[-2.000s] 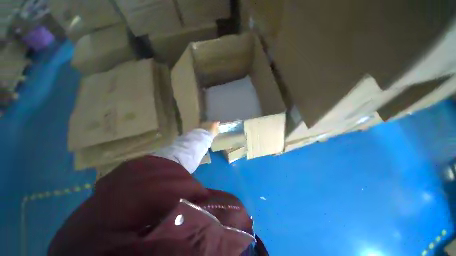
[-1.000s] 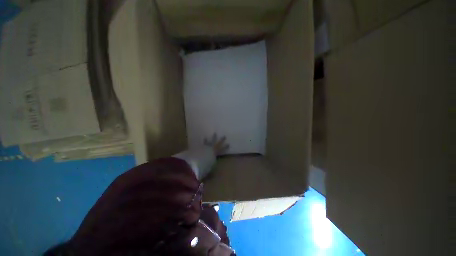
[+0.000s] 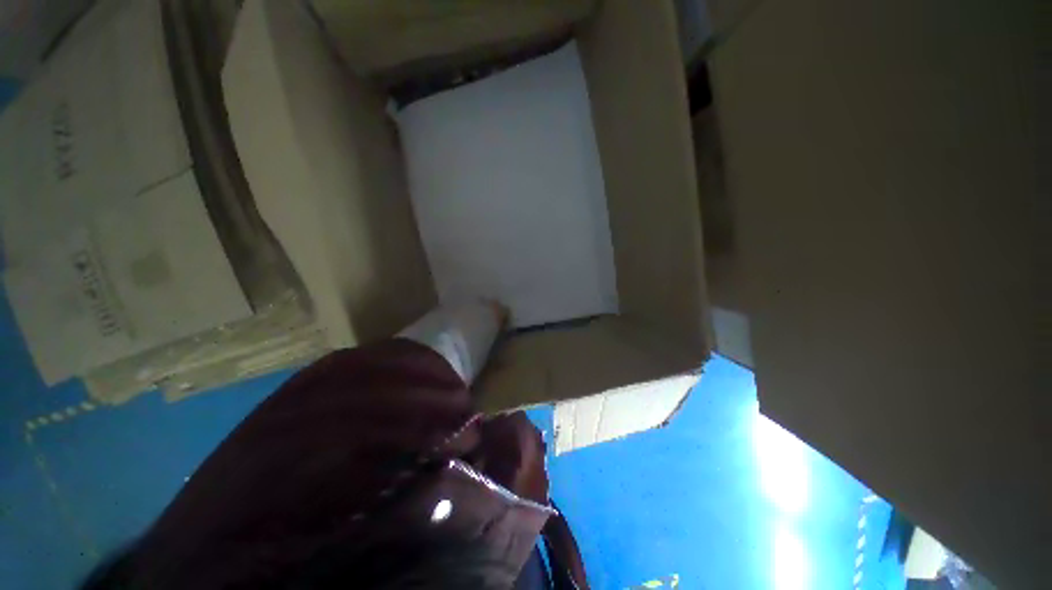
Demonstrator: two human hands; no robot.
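An open cardboard carton [image 3: 646,196] stands in front of me, its mouth facing up. A flat white sheet or panel [image 3: 508,184] lies deep inside it, slightly askew, with dark gaps at its far and near edges. My left hand [image 3: 497,312] reaches into the carton at the near left corner of the white sheet. The hand is small and blurred, and its fingers are hardly visible, so any grip cannot be told. A pale cuff and maroon sleeve lead to it. My right hand is not in view.
Flattened printed cartons [image 3: 127,219] are stacked close on the left. A large brown carton [image 3: 877,231] rises close on the right. A carton flap [image 3: 623,415] hangs over the blue floor [image 3: 704,496] on the near side. Yellow floor marking shows at lower left.
The view has moved closer over the carton. My left hand went from the carton's near rim down inside. Its spread fingers, visible one second ago, are now less distinct. The white sheet appears more tilted.
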